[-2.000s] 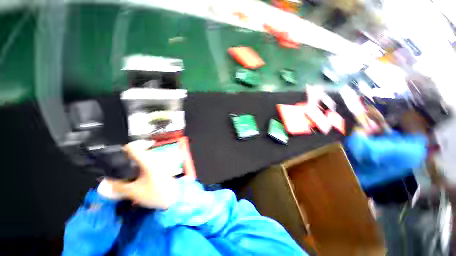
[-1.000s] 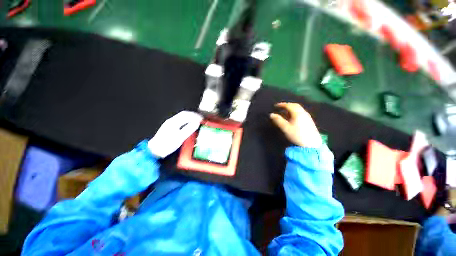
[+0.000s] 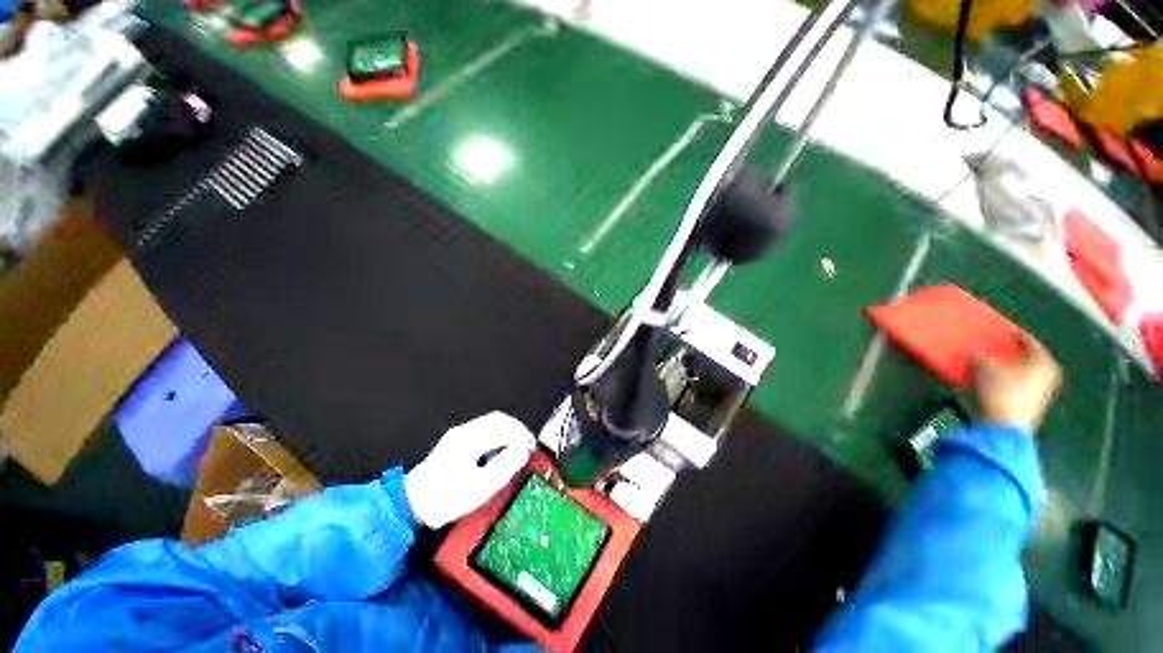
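A circuit board unit point(image 3: 542, 546), green in a thin black frame, lies on a red foam pad point(image 3: 462, 556) in front of me. My left hand point(image 3: 471, 469), in a white glove, rests at the pad's upper left edge; its fingertips are by the unit and I cannot tell whether it grips anything. The black electric screwdriver point(image 3: 621, 406) hangs over the unit's far edge, held by neither hand. My bare right hand point(image 3: 1016, 385) is over the conveyor and holds the near right corner of another red foam pad point(image 3: 948, 329).
The screw feeder point(image 3: 730, 367) stands behind the mat. The green conveyor point(image 3: 510, 160) carries a unit point(image 3: 937, 431) near my right hand, another point(image 3: 1110, 564) at far right, and units on red pads at upper left. A slotted strip point(image 3: 255, 167) and cardboard box point(image 3: 83, 344) are at left.
My right hand has reached out over the conveyor and taken hold of the red pad there. My left hand stays at the work pad. The view has turned.
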